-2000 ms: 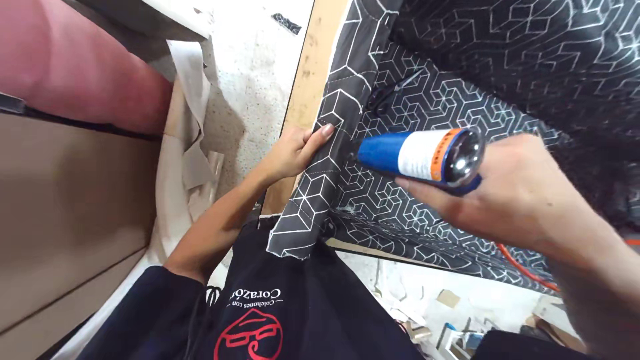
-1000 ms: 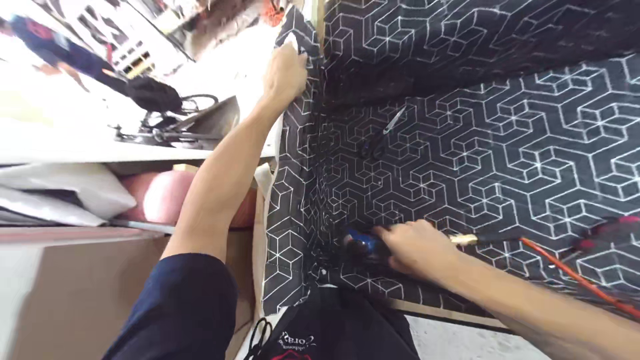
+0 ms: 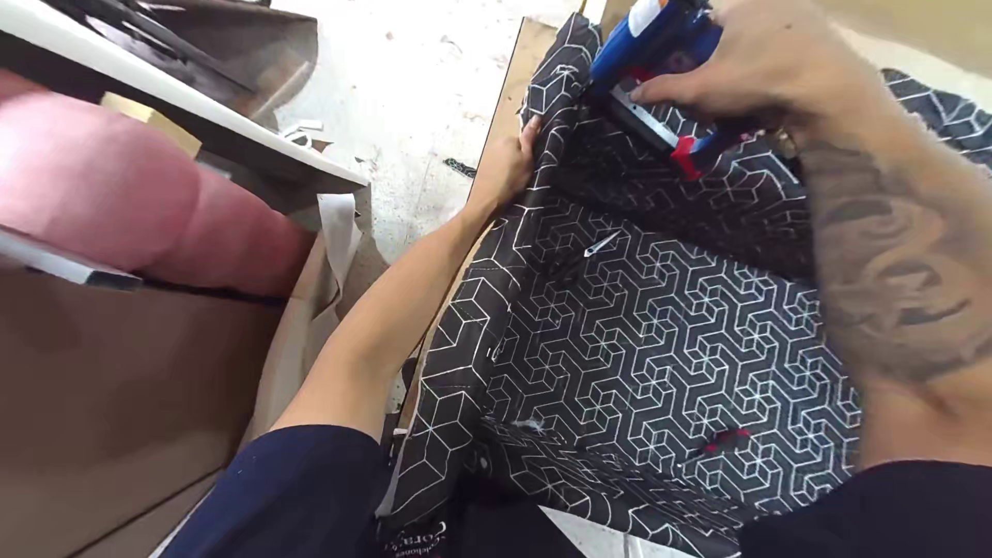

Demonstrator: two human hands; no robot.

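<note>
My left hand (image 3: 508, 167) grips the padded edge (image 3: 473, 310) of a wooden furniture frame wrapped in black fabric with white geometric lines. In my right hand (image 3: 763, 66) is a blue pneumatic staple gun (image 3: 659, 70), tilted, its head close to the upper end of that edge; whether its nose touches the fabric is unclear. The patterned fabric (image 3: 659, 341) lines the inside of the frame. On it lie scissors (image 3: 602, 244), with one pale blade showing and dark handles hard to make out, and a small red and dark tool (image 3: 725, 442) that is blurred.
At the left stands a brown upholstered piece (image 3: 132, 387) with a pink roll (image 3: 139, 186) behind it. A strip of pale material (image 3: 338, 232) hangs at its corner. Scraps, one of them patterned (image 3: 461, 167), lie on the speckled white floor (image 3: 411, 93).
The staple gun in my right hand has moved from low inside the frame to the upper end of the padded edge. My left hand stays on that edge. The view has shifted.
</note>
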